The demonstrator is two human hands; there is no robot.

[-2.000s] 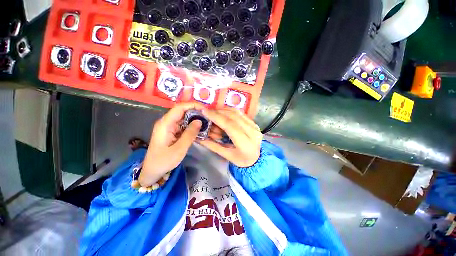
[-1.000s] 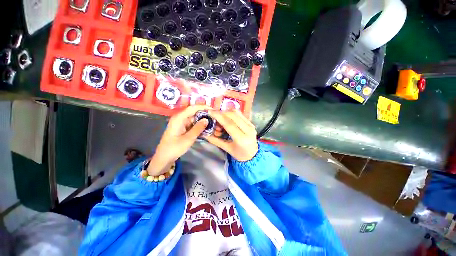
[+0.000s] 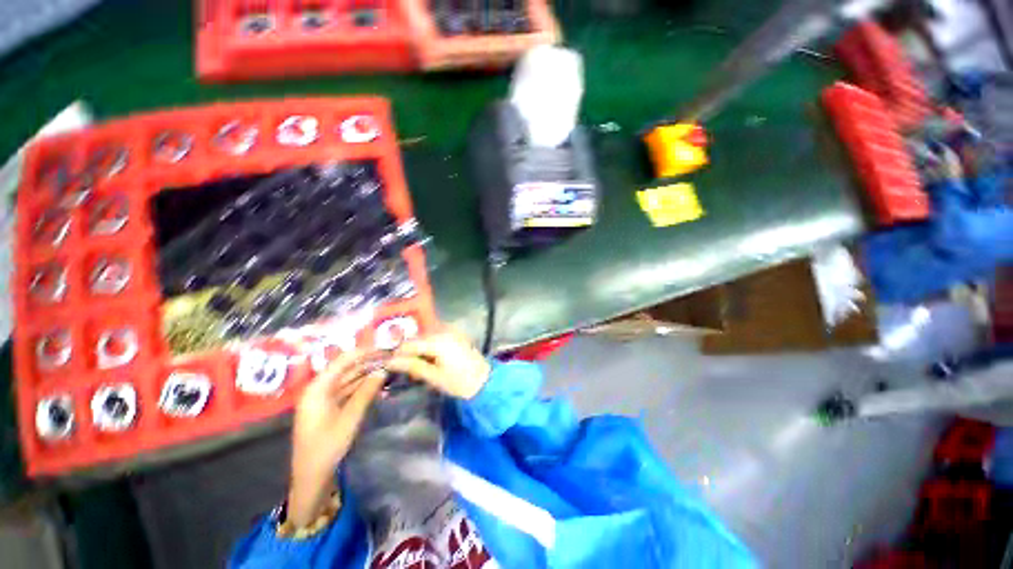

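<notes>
The view is blurred. My left hand and my right hand meet at the front edge of the red-orange tray. Their fingertips close around a small watch unit, mostly hidden by the fingers. The tray's pockets hold silver cases, such as one at the right. Several in the front row have dark round centres, such as this one. Black discs under clear film fill the central recess, over a dark sheet with a yellow patch.
Two more trays stand at the back. A tape dispenser with a white roll and cable stands right of the tray. Beyond are a yellow-orange stop box, a yellow label and red bins. Cardboard lies below the bench.
The view has swung right and further up the bench, so the tray and hands appear further left and lower. The back trays and red bins have come into view. The hands stay together.
</notes>
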